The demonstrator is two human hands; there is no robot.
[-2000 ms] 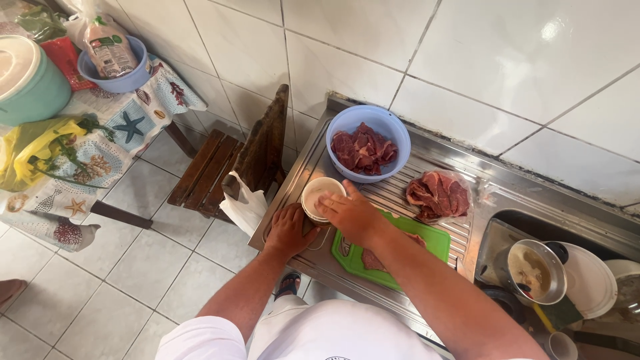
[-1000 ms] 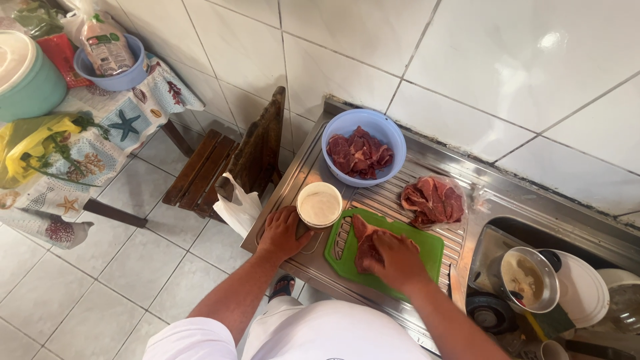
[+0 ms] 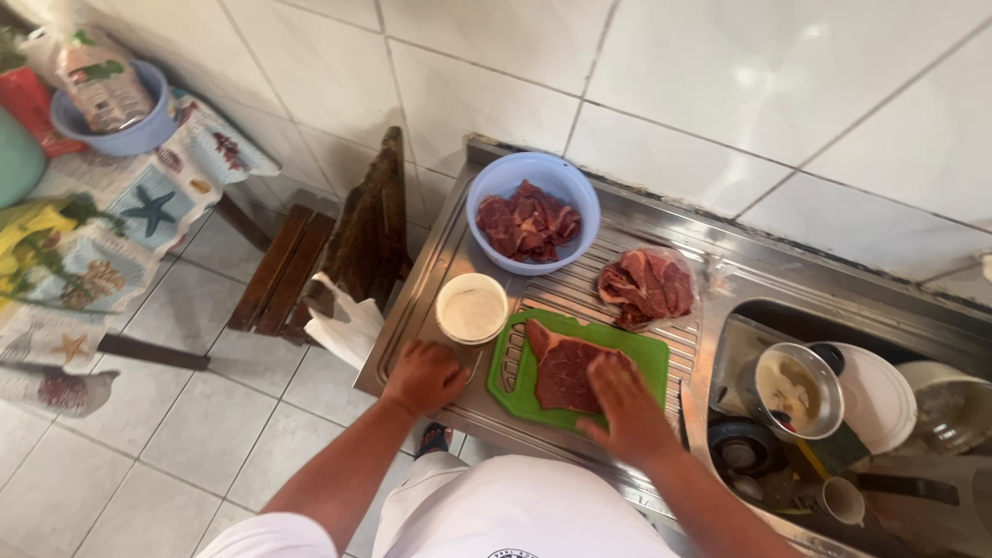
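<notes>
A slice of raw red meat point(image 3: 566, 373) lies flat on a green plastic cutting board point(image 3: 504, 395). My right hand point(image 3: 620, 399) rests over the slice's right part, fingers extended, gripping nothing. Just below a white round tub point(image 3: 472, 308) with pale contents, my left hand point(image 3: 425, 378) lies on the steel drainboard with its fingers curled; whether anything is under them is hidden. Behind the board stands a light blue bowl point(image 3: 533, 267) of raw meat pieces point(image 3: 529, 222). More raw slices point(image 3: 647, 287) sit on clear plastic to the right.
A knife point(image 3: 688, 415) lies beside the sink's left edge. The sink point(image 3: 721, 349) holds a metal pot point(image 3: 798, 391), a white plate point(image 3: 876, 395) and other dishes. At left are a wooden chair point(image 3: 364, 225), a white plastic bag point(image 3: 345, 322) and a cloth-covered table point(image 3: 147, 205).
My right hand has gone from the white tub to the meat on the board. The slice now lies spread flatter than one second ago. My left hand has left the tub's side and rests just below it.
</notes>
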